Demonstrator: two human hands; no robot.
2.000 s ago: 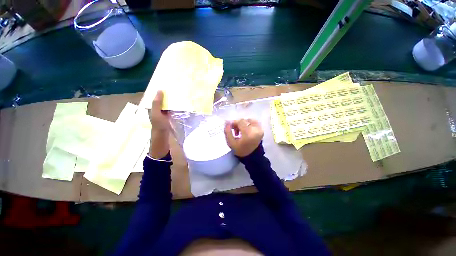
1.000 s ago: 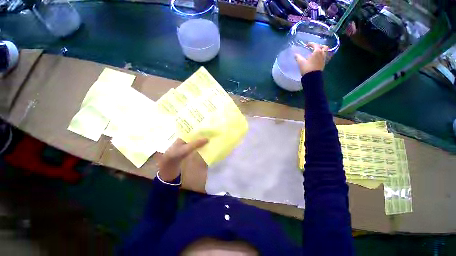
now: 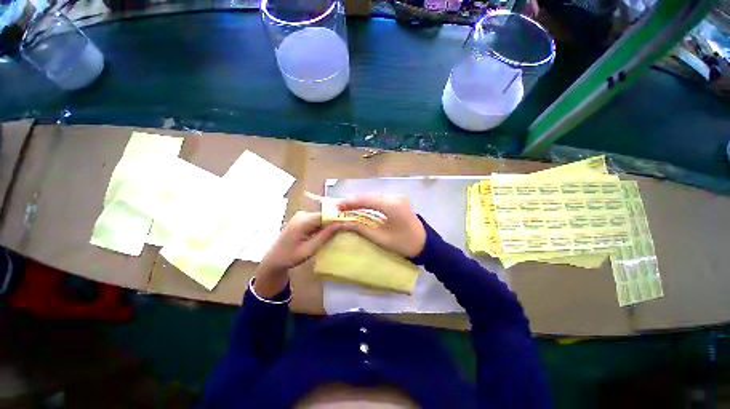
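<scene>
A yellow label sheet (image 3: 367, 268) is bent between my hands, above the whitish mat (image 3: 444, 209). Its plain back faces up, and a bit of dark print shows at the fold by the fingers. My left hand (image 3: 294, 244) grips the sheet's left part, thumb and fingers pinched. My right hand (image 3: 394, 229) holds the sheet's upper edge, its fingertips meeting those of my left hand. A thin pale strip (image 3: 320, 196) sticks out above the left fingertips. Whether a single label is peeled free is too small to tell.
Blank pale backing sheets (image 3: 196, 212) lie on brown cardboard (image 3: 56, 204) at left. A stock of printed label sheets (image 3: 560, 216) lies at right with a narrow strip (image 3: 639, 240). Clear white-bottomed housings (image 3: 483, 92) stand on the green belt (image 3: 392, 80). A slanted green post (image 3: 608, 76) is at right.
My right hand has left the housing on the belt and come back to the sheet. The sheet, flat and print-up in my left hand a second ago, is now bent over the mat.
</scene>
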